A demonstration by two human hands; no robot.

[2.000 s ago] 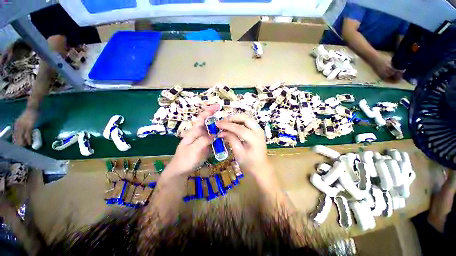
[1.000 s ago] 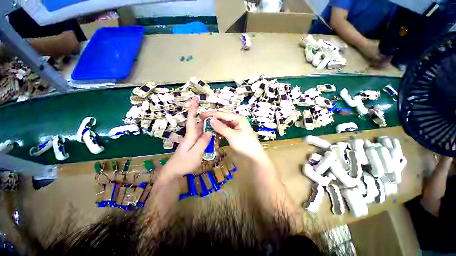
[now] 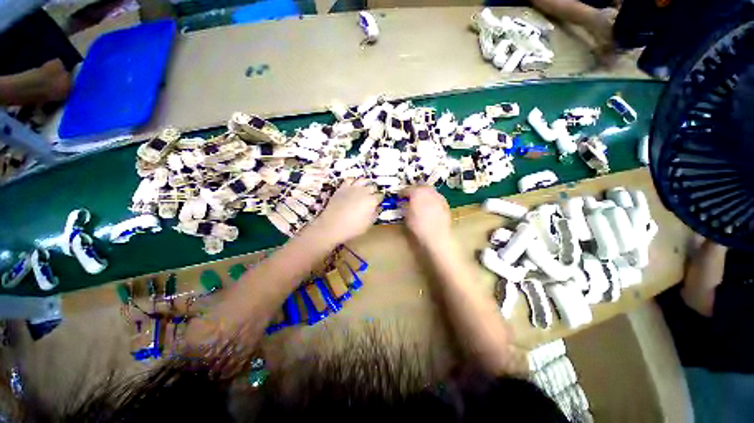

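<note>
My left hand (image 3: 354,208) and my right hand (image 3: 427,211) are at the near edge of the green belt, at the two ends of a white housing with blue inside (image 3: 392,209). It lies crosswise between my fingers, which partly hide it. Battery-and-board assemblies (image 3: 317,299) with blue cells lie in a row on the near bench, some hidden by my left forearm. Empty white housings (image 3: 570,256) lie heaped on the bench to the right.
A pile of beige-brown subassemblies (image 3: 281,169) covers the middle of the belt (image 3: 50,194). Filled housings (image 3: 86,252) lie on its left. A black fan (image 3: 711,140) is at right, a carton (image 3: 628,372) below it. A blue tray (image 3: 120,78) and other people's arms are across.
My hands have moved from above the bench and belt, forward and right, to the belt's near edge. The housing has turned from upright in view to crosswise. The view has shifted.
</note>
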